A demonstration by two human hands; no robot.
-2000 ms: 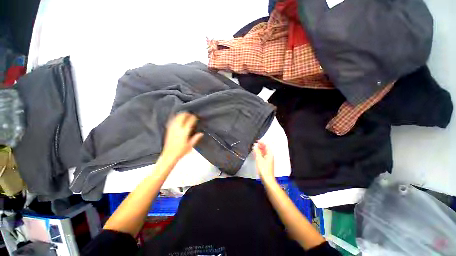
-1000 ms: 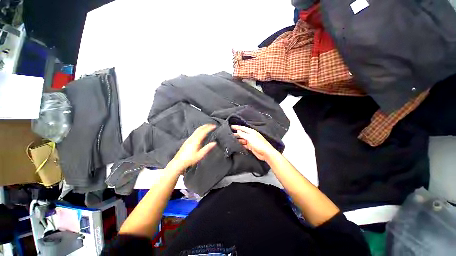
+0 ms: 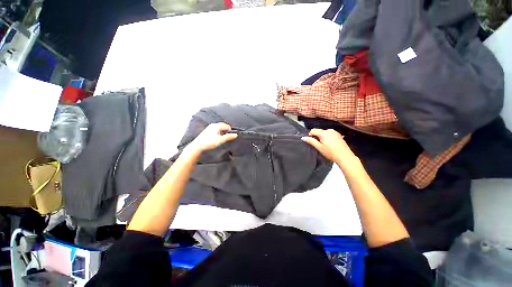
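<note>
Dark grey trousers (image 3: 236, 174) lie bunched on the white-topped table in front of me. Their waistband (image 3: 269, 136) is stretched straight from side to side between my hands. My left hand (image 3: 216, 137) pinches its left end and my right hand (image 3: 324, 142) pinches its right end. A pale stitched line runs down from the middle of the band, with a small pale thread or mark beside it. The legs are folded and heaped behind and to the left, and a leg end reaches the front edge of the table.
Folded grey trousers (image 3: 100, 151) lie at the left under a crumpled clear bag (image 3: 64, 134), near a tan handbag (image 3: 45, 185). At the right are checked cloth (image 3: 337, 101), a grey garment with a white sticker (image 3: 438, 78) and black garments (image 3: 415, 202). A blue crate (image 3: 337, 244) is below the edge.
My hands have moved apart and now hold the waistband stretched between them. The trousers have been turned so the band runs across in front of me. The camera view has shifted.
</note>
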